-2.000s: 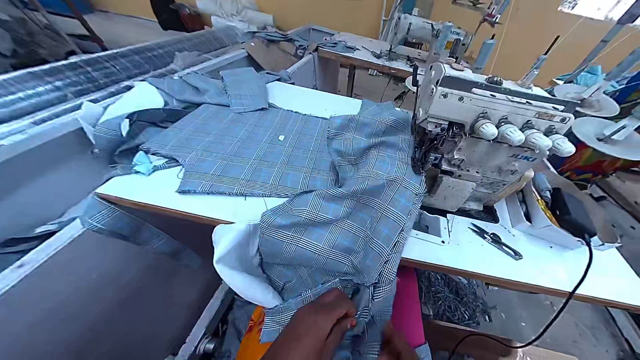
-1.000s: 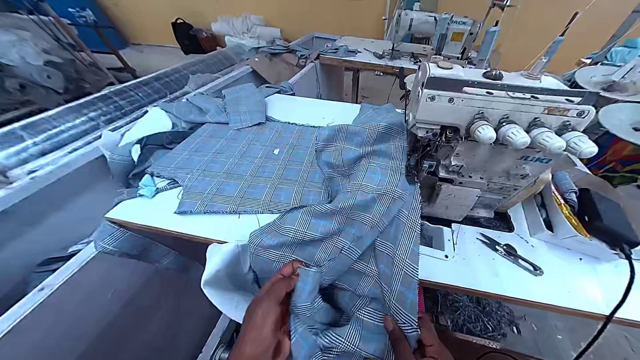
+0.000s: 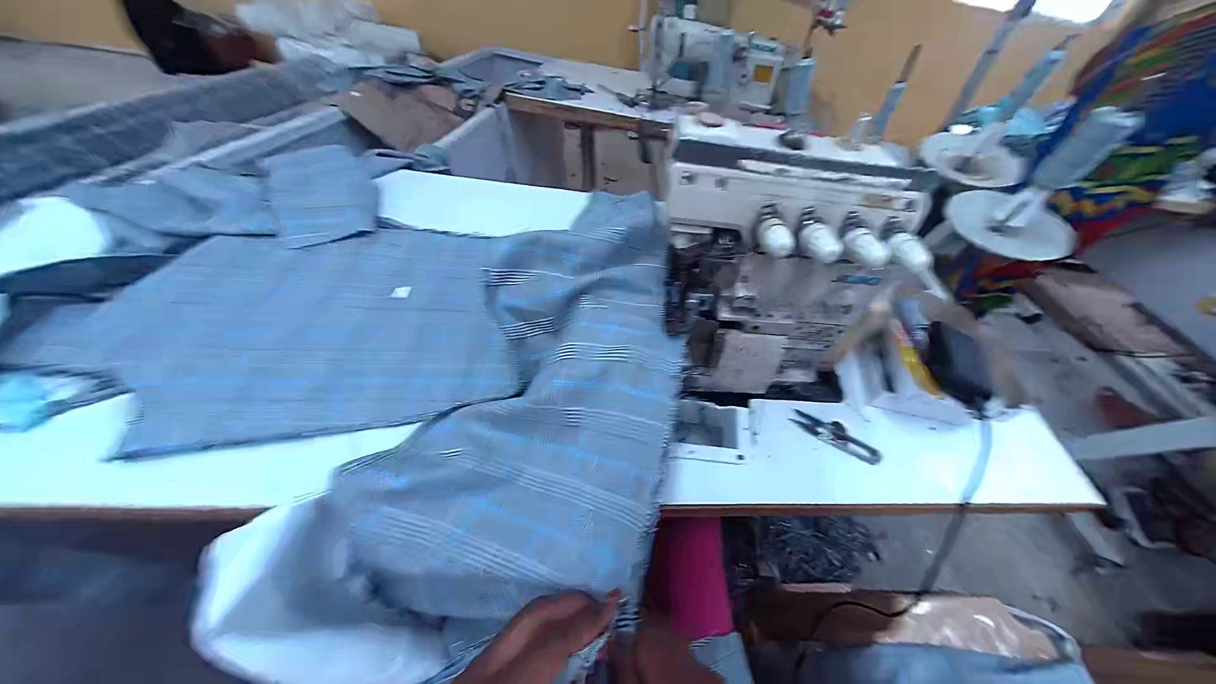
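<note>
At the bottom centre my left hand (image 3: 541, 638) pinches the edge of a blue-grey plaid fabric piece (image 3: 532, 475) that hangs over the table's front edge. Close beside it, my right hand (image 3: 665, 655) is blurred and cut off by the frame; its fingertips are at the same edge. The piece runs up along the left side of an overlock sewing machine (image 3: 798, 190). White cloth (image 3: 275, 598) shows under its left part. Another plaid piece (image 3: 313, 332) lies flat on the white table, with a small white tag (image 3: 401, 293) on it.
Thread snips (image 3: 836, 436) lie on the white table (image 3: 912, 475) right of the fabric. Behind them stands an open box (image 3: 893, 380) with a black device and its cable. Thread cones (image 3: 1083, 161) are at the right. Fabric scraps (image 3: 817, 548) lie below the table; another sewing machine (image 3: 712, 62) stands behind.
My hands have come together at the fabric's lower edge; one second ago they were apart on bunched cloth. The hanging piece is now more stretched out. The view has shifted.
</note>
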